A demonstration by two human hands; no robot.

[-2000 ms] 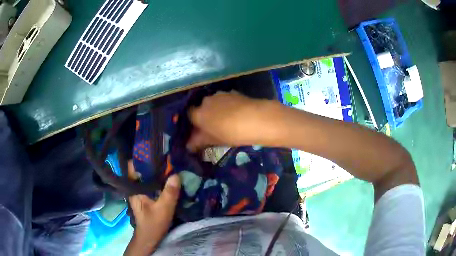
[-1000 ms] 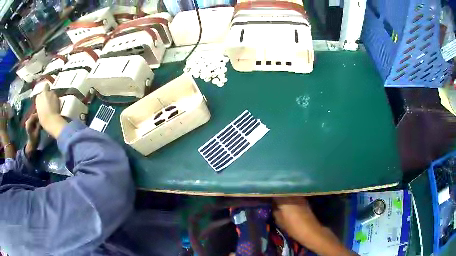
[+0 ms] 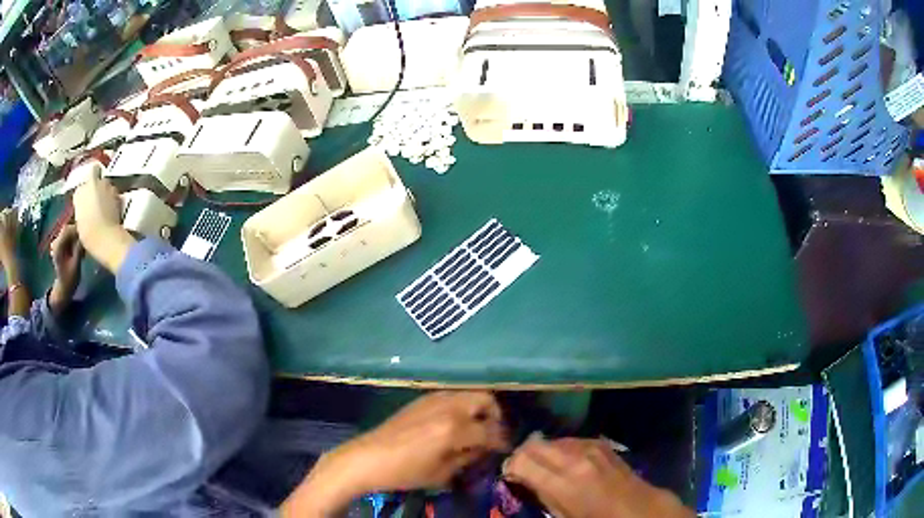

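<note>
The patterned dark bag [image 3: 476, 496] shows at the bottom of the view, below the bench edge, mostly hidden by my hands and cut off by the frame. My left hand [image 3: 446, 435] is bare, with bent fingers at the bag's top. My right hand [image 3: 567, 470] is beside it, fingers bent, with a small pale bit at its fingertips. What each hand grips is too small and blurred to tell.
On the green bench [image 3: 689, 273] are an open cream housing [image 3: 334, 233], a sheet of black strips [image 3: 468, 278], white discs [image 3: 417, 130] and closed housings [image 3: 542, 86]. A person's sleeve [image 3: 193, 354] is at left, a blue basket [image 3: 831, 86] at right, a metal-topped bottle [image 3: 748, 425] below.
My left hand has come into view at the bag beside my right hand. Since the oldest frame the view has lifted from the bag to the bench. The bag now shows less.
</note>
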